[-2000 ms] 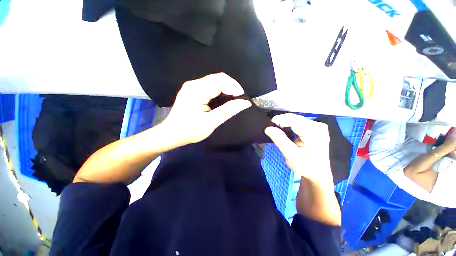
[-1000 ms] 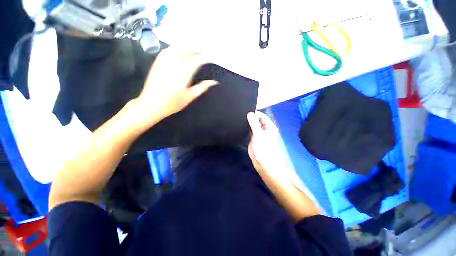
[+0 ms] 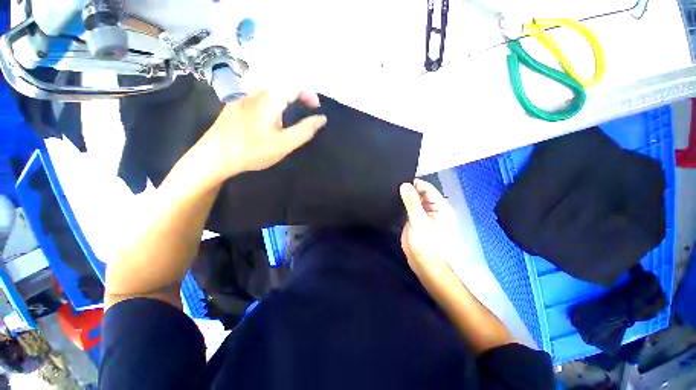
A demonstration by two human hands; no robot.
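Note:
A black fabric panel [image 3: 351, 164] lies on the white table and hangs over its front edge towards my body. My left hand [image 3: 263, 133] rests on the panel, thumb and index finger apart, close to the presser foot area [image 3: 221, 76]. My right hand [image 3: 429, 221] pinches the panel's right corner at the table edge. More black fabric [image 3: 164, 126] lies left of my left hand, under the machine parts. The needle itself cannot be made out.
Scissors with green and yellow loops [image 3: 551, 84] and black thread snips [image 3: 436, 38] lie on the table [image 3: 343, 46]. A blue crate [image 3: 561, 335] at the right holds black pieces [image 3: 591, 206]. Another blue crate [image 3: 49, 221] stands at the left.
The view has shifted left to the machine. Both hands have moved from the table's front edge, bringing the panel beside the presser foot; the left now lies flatter on it.

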